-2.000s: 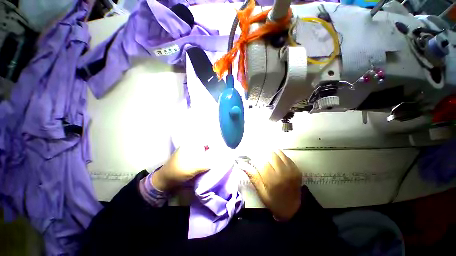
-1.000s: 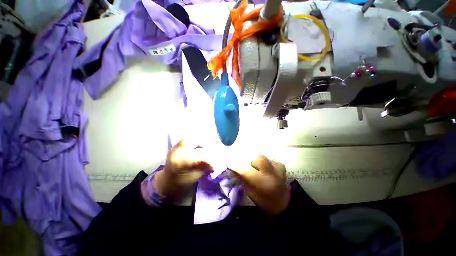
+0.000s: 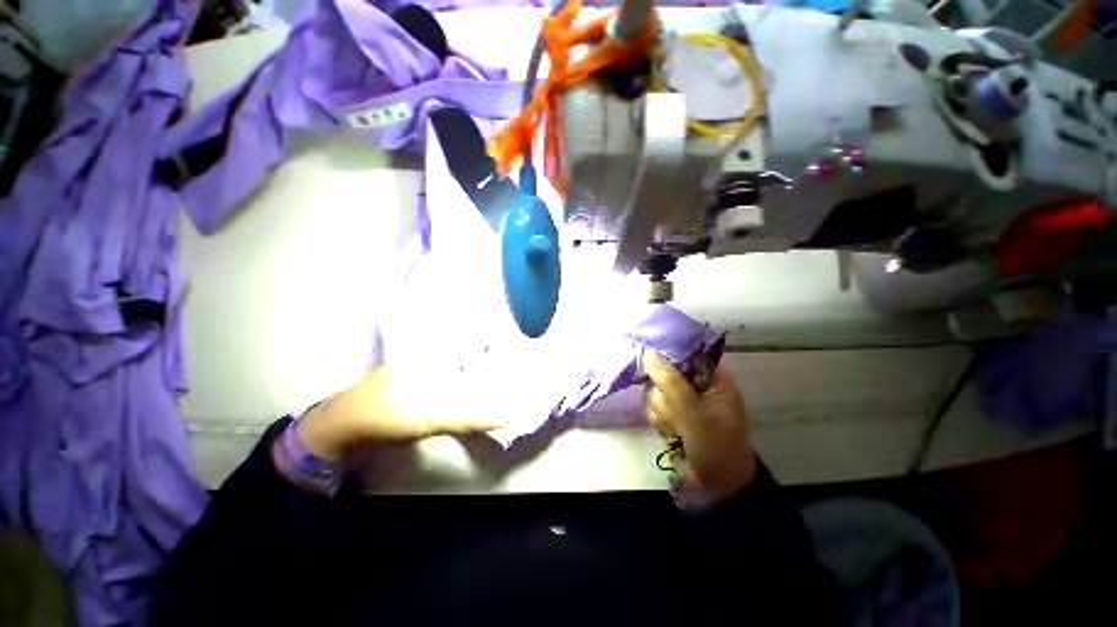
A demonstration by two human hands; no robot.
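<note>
A purple garment piece lies on the machine table in front of the sewing machine head; its middle glares white under the blue lamp. My right hand grips its right end, with a small dark tool, perhaps thread snips, in the same hand. A dark loop shows below that hand. My left hand lies at the cloth's left side; its fingers are lost in the glare, so its hold is unclear. The needle area is washed out by light.
A big heap of purple cloth hangs at the left edge. More purple pieces with dark patches lie at the upper left. An orange tie hangs above the lamp. A bin stands at the lower right.
The cloth has come up from my lap edge onto the table and spreads to the right. My right hand has moved right; my hands are farther apart. The view has shifted slightly.
</note>
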